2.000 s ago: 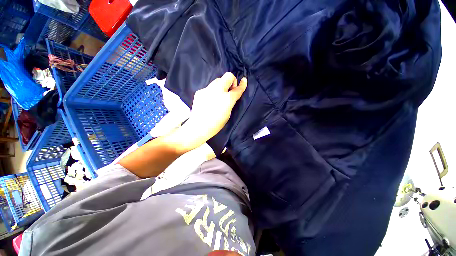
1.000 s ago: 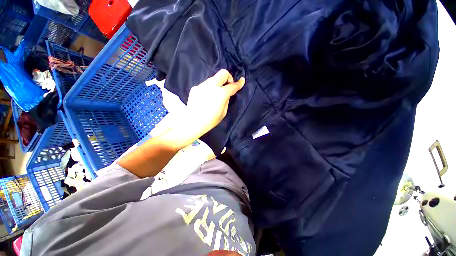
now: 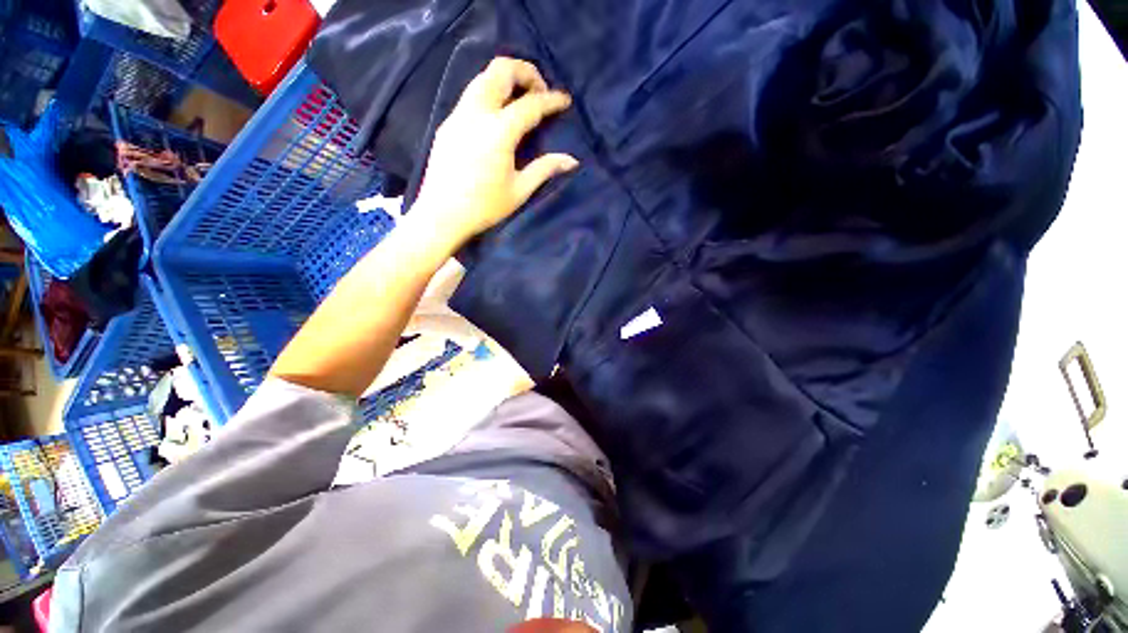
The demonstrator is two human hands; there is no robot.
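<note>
The large dark navy garment (image 3: 767, 186), with a shiny lining side and seams, spreads across the middle of the view. A small white label (image 3: 641, 323) lies on it. My left hand (image 3: 495, 155) is over the garment's upper left part, palm down, with thumb and fingers apart, and pinches no cloth. Whether the fingertips touch the lining is hard to tell. My right hand is not seen; a small skin-toned patch at the bottom edge is too cut off to identify.
Blue perforated crates (image 3: 229, 262) stand at the left, some holding cloth. A red stool-like object (image 3: 265, 40) is at the upper left. At the right, the white table (image 3: 1045, 291) carries a metal wire loop (image 3: 1086, 386) and a cream-white sewing machine (image 3: 1095, 507), partly cut off.
My left hand has let go of the pinched seam, moved up and slightly left, and opened. The garment there lies flatter. The rest of the garment has barely moved.
</note>
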